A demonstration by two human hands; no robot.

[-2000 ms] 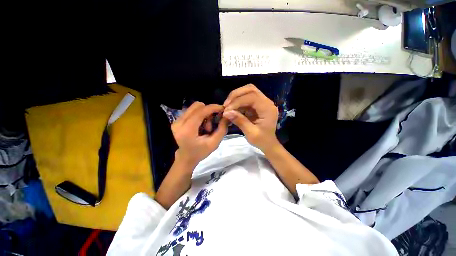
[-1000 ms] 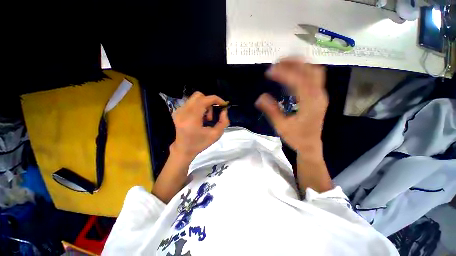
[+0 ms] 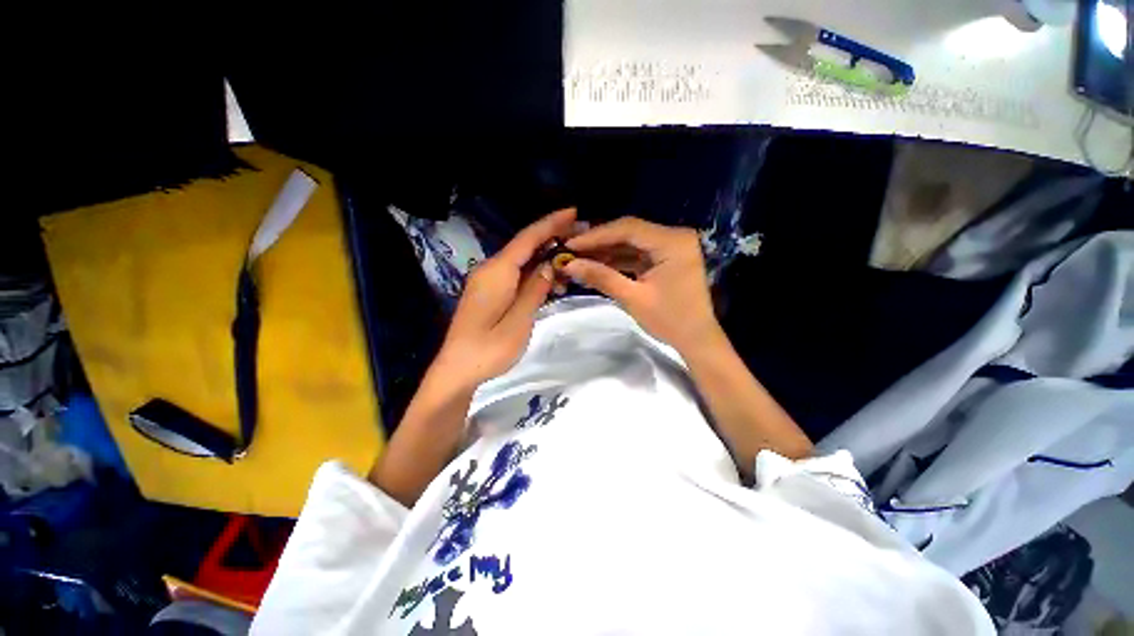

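A small round item, dark with a yellowish centre, perhaps a bobbin or bobbin case [image 3: 562, 261], is held between the fingertips of both hands just above the lap. My left hand [image 3: 504, 298] grips it from the left side. My right hand [image 3: 653, 276] has thumb and fingers on it from the right. The fingers hide most of the item. No thread can be made out.
Snips with blue and green handles [image 3: 858, 62] lie on the white table [image 3: 672, 75]. A dark rectangle, perhaps a phone [image 3: 1103, 56], is at its right end. A black-and-white strip [image 3: 246, 336] lies on yellow cloth [image 3: 137, 311]. White-grey garment pieces [image 3: 995, 435] are heaped right.
My right hand, raised away from my left one second ago, has come back to meet it at the small item. The table and snips sit higher in the view.
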